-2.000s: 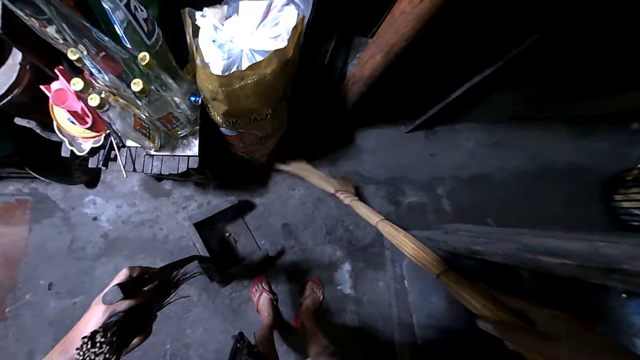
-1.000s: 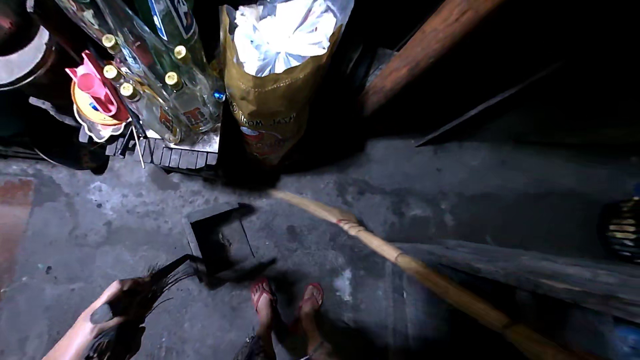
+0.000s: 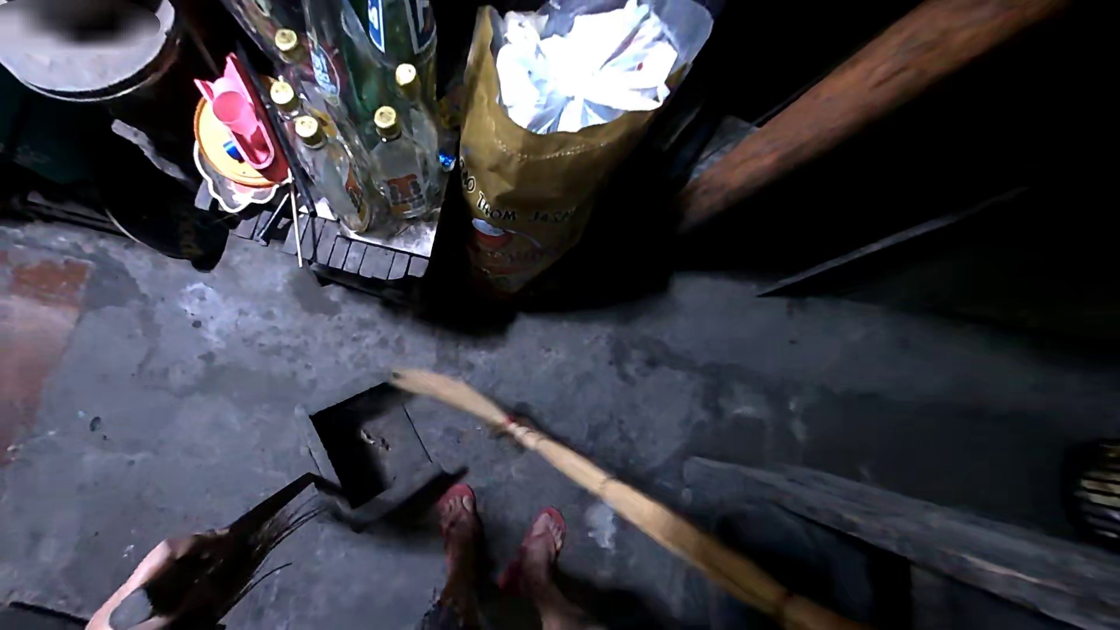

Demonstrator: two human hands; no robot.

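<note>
My left hand (image 3: 166,582), at the lower left, is closed around the handle of a black dustpan (image 3: 328,446), together with a dark bristly bundle whose strands stick out. The dustpan rests on the concrete floor with small bits of debris in it. A long straw broom (image 3: 604,486) runs from the lower right edge up to the dustpan, its tip at the pan's upper rim. My right hand is not visible; the broom's near end leaves the frame at the bottom.
Glass bottles (image 3: 337,175) stand on a low slatted rack, beside pink and orange plastic ware (image 3: 236,131). A brown sack (image 3: 542,175) holds white plastic bags. A wooden post (image 3: 857,96) slants at upper right; a weathered plank (image 3: 910,516) lies at right. My sandalled feet are at bottom centre.
The broom's tip has moved left, from near the foot of the sack to the dustpan's upper rim. My left hand keeps hold of the dustpan.
</note>
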